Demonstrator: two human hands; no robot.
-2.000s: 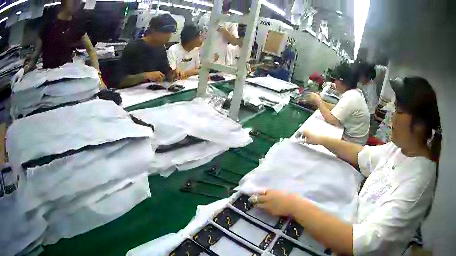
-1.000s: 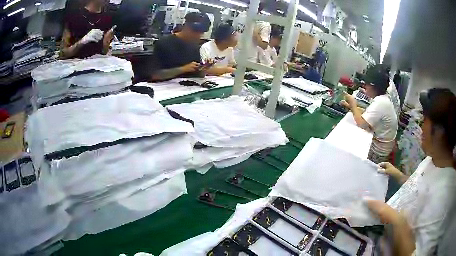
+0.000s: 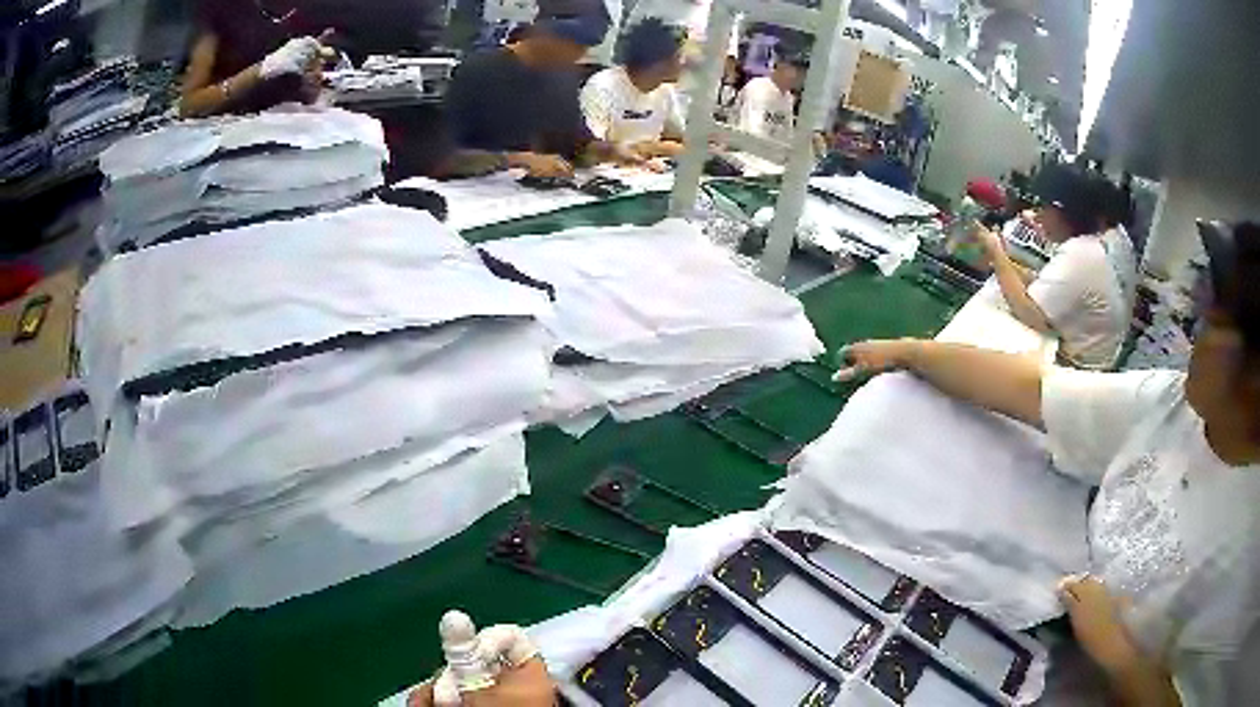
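Black phone middle frames [image 3: 712,634] with gold marks lie in rows on a white interleaf sheet [image 3: 587,633] at the lower right. Another white sheet [image 3: 926,477] covers the part behind them. My left hand [image 3: 487,666] is at the bottom edge, partly cut off, beside the sheet's near left end. White finger cots cover its bent fingertips. Whether it holds anything cannot be told. My right hand is not in view. Several loose frames [image 3: 608,486] lie on the green bench [image 3: 428,566] left of the rows.
A tall layered stack of sheets and frames [image 3: 325,373] stands at the left, with a lower stack [image 3: 663,297] beyond. A white upright rack [image 3: 795,180] rises behind. A person at the right has one hand [image 3: 877,362] at the covering sheet's far edge. Other people sit across the bench.
My left hand has come in at the bottom. The covering sheet, lifted a second ago, now lies flatter, and the neighbour's hand has reached to its far edge. The view has shifted slightly.
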